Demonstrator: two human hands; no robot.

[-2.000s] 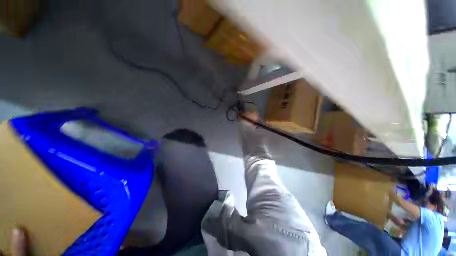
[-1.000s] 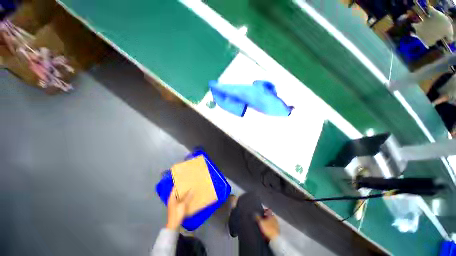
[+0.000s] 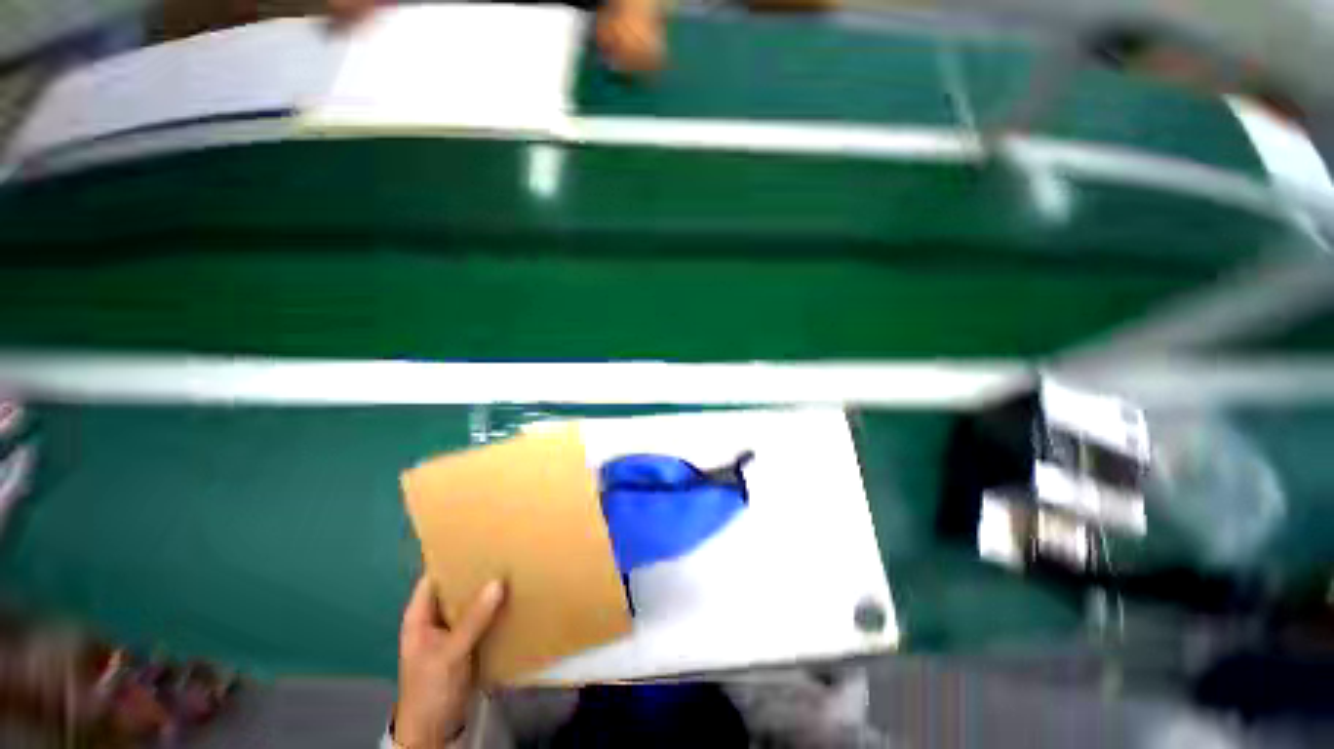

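My left hand point(image 3: 439, 661) grips the lower left edge of a tan cardboard pad point(image 3: 519, 549), thumb on top. The pad is over the left part of the white work board point(image 3: 790, 542), which lies on the green bench top. A bright blue cloth-like bundle point(image 3: 666, 512) lies on the board, partly hidden by the pad. My right hand is not in view. The picture is blurred.
The blurred white screw feeder point(image 3: 1090, 461) stands on the bench to the right, with dark parts and a clear plastic bag point(image 3: 1222, 490) beside it. A white rail point(image 3: 293, 381) runs behind. Another person's hand point(image 3: 632, 37) is at the far bench beside white panels point(image 3: 454, 66).
The view has swung up to face the bench. The cardboard pad has gone from over the blue stool to over the white board, still in my left hand. My right hand has left the picture.
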